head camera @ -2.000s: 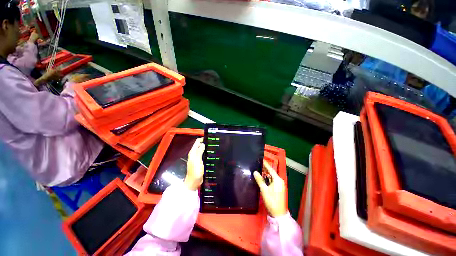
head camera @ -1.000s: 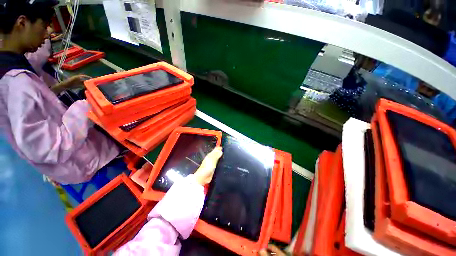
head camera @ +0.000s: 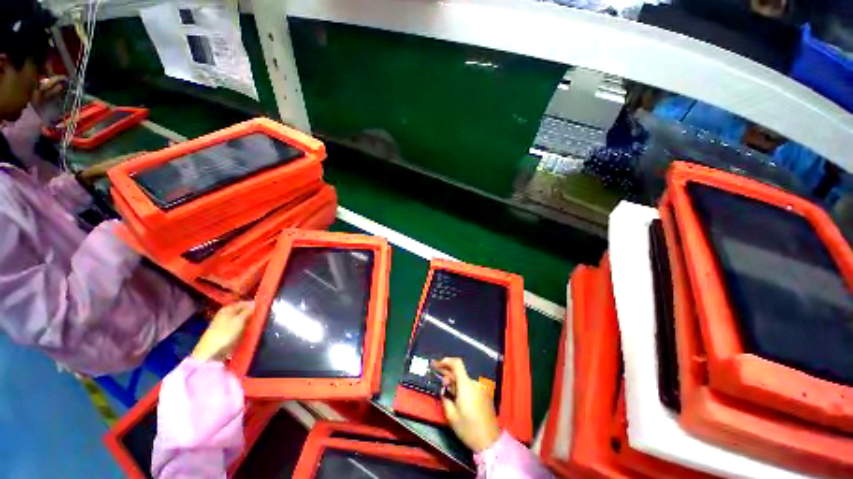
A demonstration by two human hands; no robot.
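My left hand [head camera: 223,334] grips the left edge of an orange-red foam tray [head camera: 381,318] that holds a tablet [head camera: 313,313] with a dark, glossy screen. My right hand [head camera: 470,410] is over the lower part of a second tablet [head camera: 460,323], in another orange-red tray [head camera: 515,346]. That tablet's screen is dark, with small text lines at the top and small white and orange patches low down. My right fingertips are close together at the screen; a small dark spot shows between them, and I cannot tell if it is a held part.
Stacked orange-red trays [head camera: 224,212] stand at left, beside a person in a pink smock [head camera: 70,271]. Another stack with a white foam tray [head camera: 636,327] stands at right. More trays [head camera: 313,458] lie at the bottom. A white-edged shelf [head camera: 524,37] crosses behind the green surface.
The large tablet in front of me is no longer under my left hand. My left hand has moved left and holds a tray's edge. My right hand has come up onto the right tablet.
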